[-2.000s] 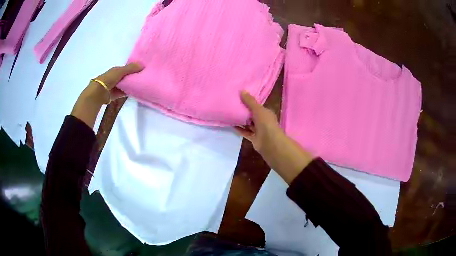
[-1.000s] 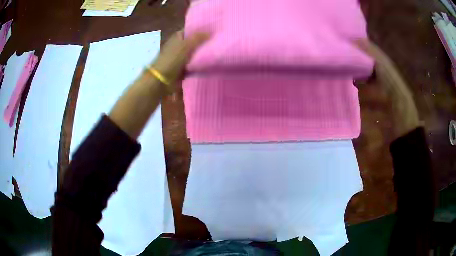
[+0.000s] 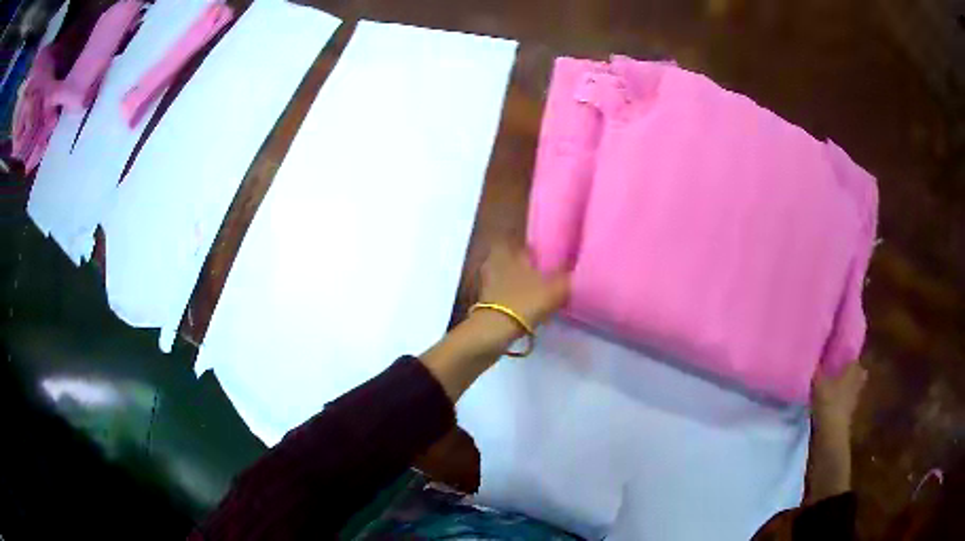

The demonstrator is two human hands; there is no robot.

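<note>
A thick folded stack of pink ribbed panels point(image 3: 709, 222) lies right of centre, with a small crumpled pink piece point(image 3: 605, 95) at its upper left. My left hand point(image 3: 524, 287), with a yellow bangle, is at the stack's lower left edge. My right hand point(image 3: 839, 391) is at its lower right corner. Both hands hold the stack by its sides; the fingertips are partly hidden or blurred. A white panel-shaped sheet point(image 3: 635, 433) shows from under the stack toward me.
A wide white sheet point(image 3: 365, 211) and a narrower one point(image 3: 201, 211) lie to the left. Pink strips point(image 3: 175, 63) and a rumpled pink bunch point(image 3: 37, 116) are at the upper left. The dark brown table point(image 3: 910, 63) shows around them; the green floor point(image 3: 95, 349) is at lower left.
The upper pink stack was carried from the left sheet to the right and now lies on the other pink stack. My hands have come down to its near edge. The left sheet is now uncovered.
</note>
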